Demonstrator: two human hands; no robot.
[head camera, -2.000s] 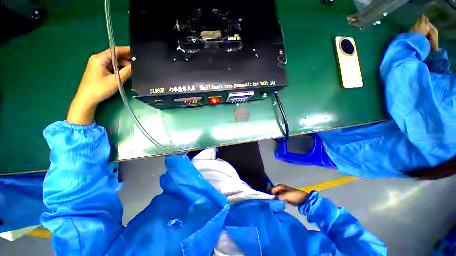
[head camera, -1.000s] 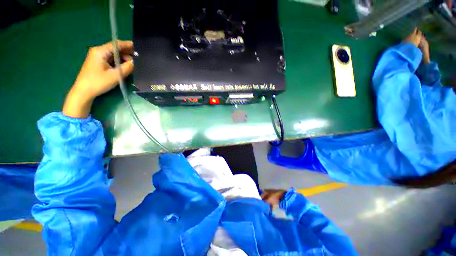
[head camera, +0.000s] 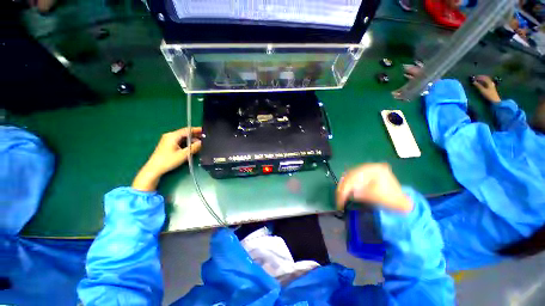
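Note:
The black hot-melt jig (head camera: 269, 143) lies on the green bench, with a dark metallic nest (head camera: 263, 116) on top and a lit red switch (head camera: 267, 169) in front. No watch shell can be made out in the nest. My left hand (head camera: 170, 155) is at the jig's left side, thumb and fingers bent against it; whether they grip a part there is hidden. My right hand (head camera: 373, 186) is blurred, over the bench's front edge, right of the jig's front corner. Its fingers bend down and I cannot tell if it holds anything.
A clear guard (head camera: 269, 66) and a display panel (head camera: 269, 13) stand behind the jig. A pale hose (head camera: 192, 152) loops past my left hand. A cream-gold phone (head camera: 400, 134) lies right. Small dark parts (head camera: 124, 88) lie left rear. Blue-sleeved people (head camera: 472, 143) sit on both sides.
My right hand has risen from below the bench edge to beside the jig's front. My left hand stays at the jig's side. The view has shifted, showing the guard and display.

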